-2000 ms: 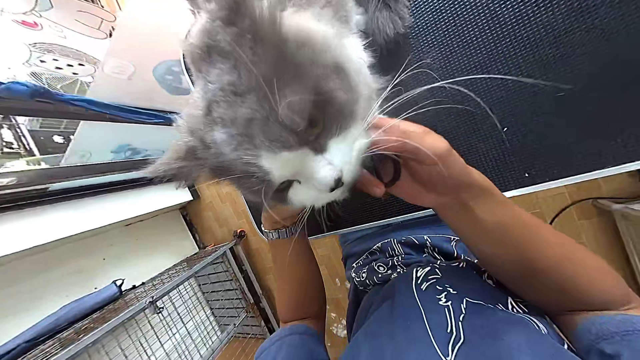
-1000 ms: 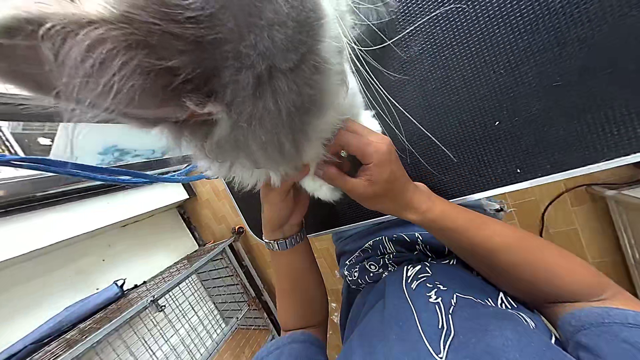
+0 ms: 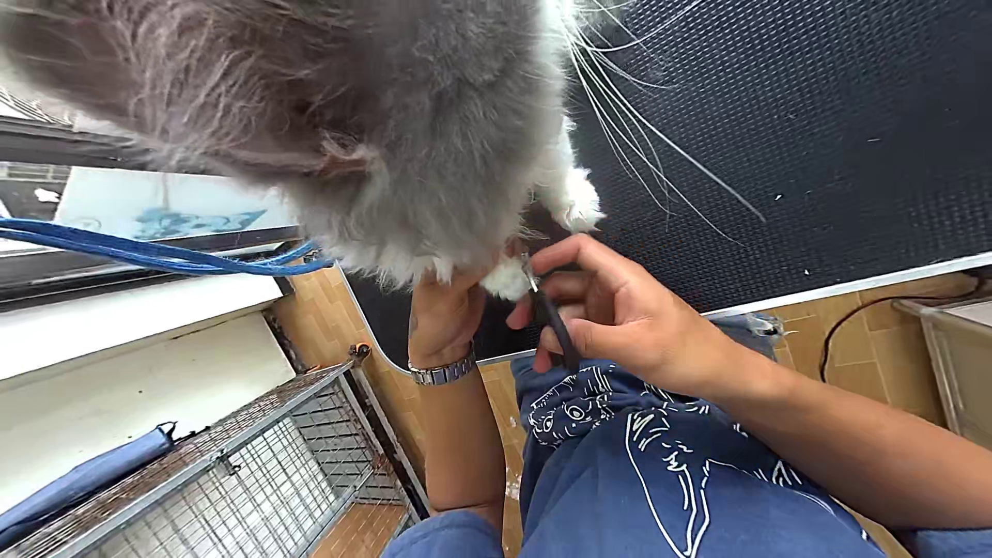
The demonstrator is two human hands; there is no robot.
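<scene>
A long-haired grey and white cat (image 3: 449,116) fills the upper left and middle, its head close to the camera. My left hand (image 3: 449,314), with a metal-banded watch at the wrist, is partly under the cat's fur beside a white paw (image 3: 508,280); its fingertips are hidden. In my right hand (image 3: 608,306) is a small black-handled tool with a metal tip (image 3: 554,322), likely nail clippers or small scissors, its tip pointing at that paw. Another white paw (image 3: 580,203) rests on the black textured table mat (image 3: 814,155).
A wire cage (image 3: 256,480) stands at lower left, with a folded blue umbrella (image 3: 85,484) lying by it. Blue cords (image 3: 155,252) stretch across the left. The mat's pale edge (image 3: 860,285) runs above a tiled floor, where a dark cable (image 3: 837,333) lies near a cabinet (image 3: 953,356).
The cat's head has come closer to the camera and covers more of the left side. My right hand has moved from beside the cat's face to its front paw. The tool's tip now shows.
</scene>
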